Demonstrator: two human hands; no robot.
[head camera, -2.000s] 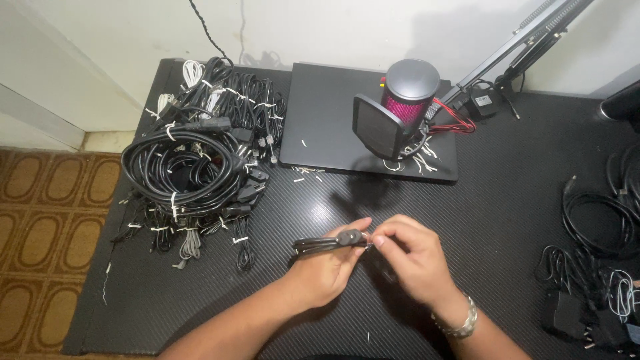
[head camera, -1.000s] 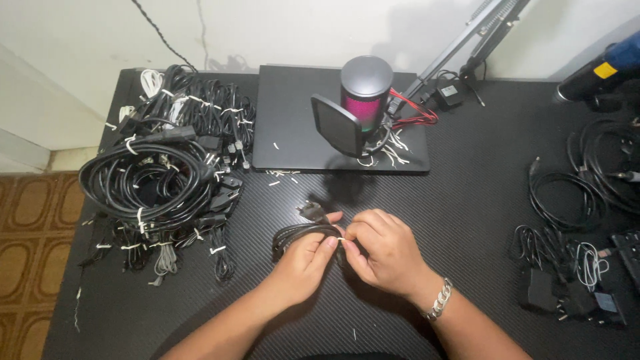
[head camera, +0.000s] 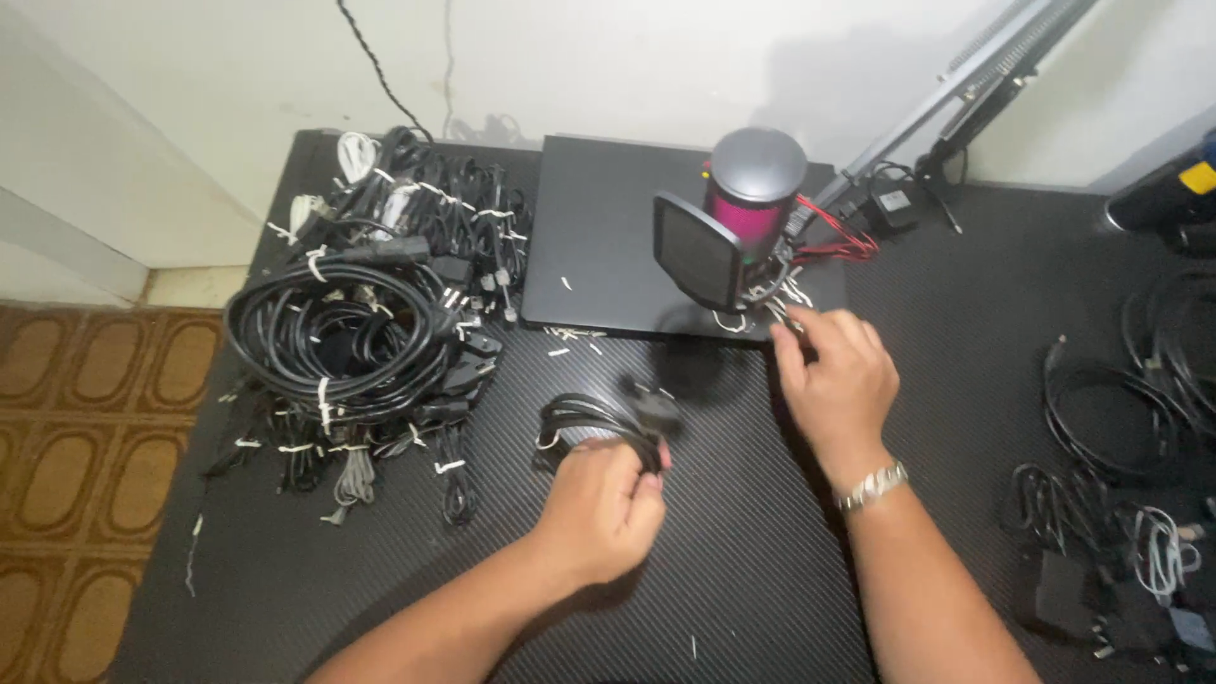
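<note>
My left hand (head camera: 608, 503) is closed around a coiled black cable (head camera: 594, 413) with a dark plug at its far end; a white tie shows on the coil's left side. Farther off, my right hand (head camera: 841, 380) has its thumb and forefinger at several white twist ties (head camera: 784, 306) lying on the closed black laptop's near right edge; whether one is pinched cannot be made out. Over those ties stands a microphone (head camera: 755, 190) with a black pop filter (head camera: 696, 252). A metal bracelet (head camera: 872, 485) is on my right wrist.
Bundled cables (head camera: 332, 351), many tied with white ties, are heaped at the left. The laptop (head camera: 608, 228) lies at the back. A boom arm (head camera: 912, 123) reaches in from the upper right. More loose cables (head camera: 1111, 418) and adapters (head camera: 1059, 589) lie at the right. Small white scraps (head camera: 570, 333) dot the table.
My right hand has left the cable coil and moved forward to the white ties by the microphone. My left hand keeps hold of the coil, now with the back of the hand upward.
</note>
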